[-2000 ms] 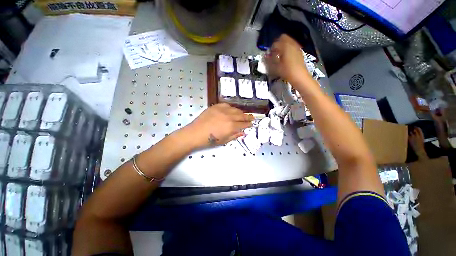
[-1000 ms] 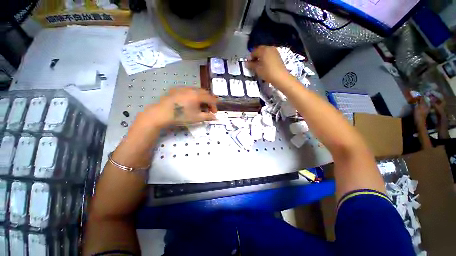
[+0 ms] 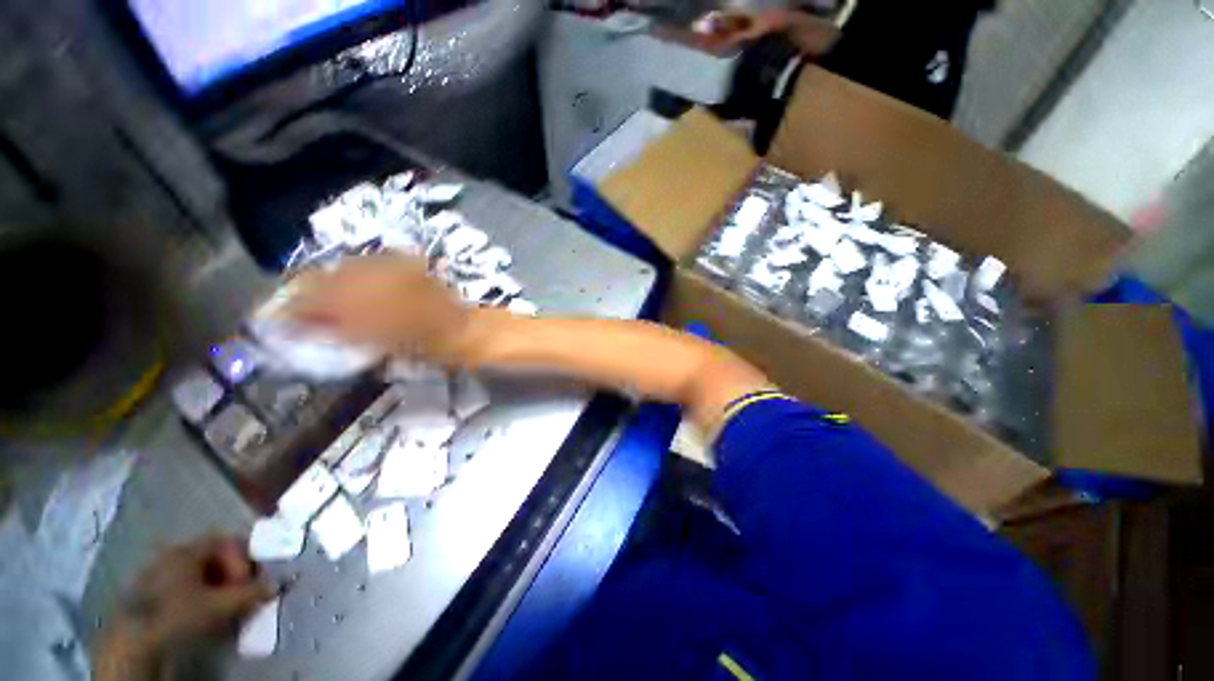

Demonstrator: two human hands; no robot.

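The dark red-brown fixture [image 3: 309, 446] sits on the grey perforated plate [image 3: 539, 246], left of centre. White housings [image 3: 200, 395] show in its left pockets; other pockets are hidden or blurred. My right hand [image 3: 386, 313] is blurred over the fixture's far right part, with a smeared white shape at its fingertips; whether it grips anything is unclear. My left hand [image 3: 193, 592] is blurred at the lower left, fingers bent, beside a loose white housing [image 3: 260, 628]. Its grip is unclear. Loose white housings [image 3: 389, 536] lie near the fixture, with a heap [image 3: 386, 213] behind my right hand.
An open brown carton [image 3: 852, 386] at right holds clear trays and loose white parts [image 3: 872, 273]. A black slotted strip [image 3: 513, 539] runs along the plate's near edge. A dark machine head [image 3: 80, 326] is at left, a monitor [image 3: 253, 33] at top left. Another person's hand [image 3: 746, 29] shows at top.
The view has swung right, bringing the whole carton in. My left hand is now nearer the loose housings' left end. My right hand remains over the fixture's right part, now with a white blur beneath it.
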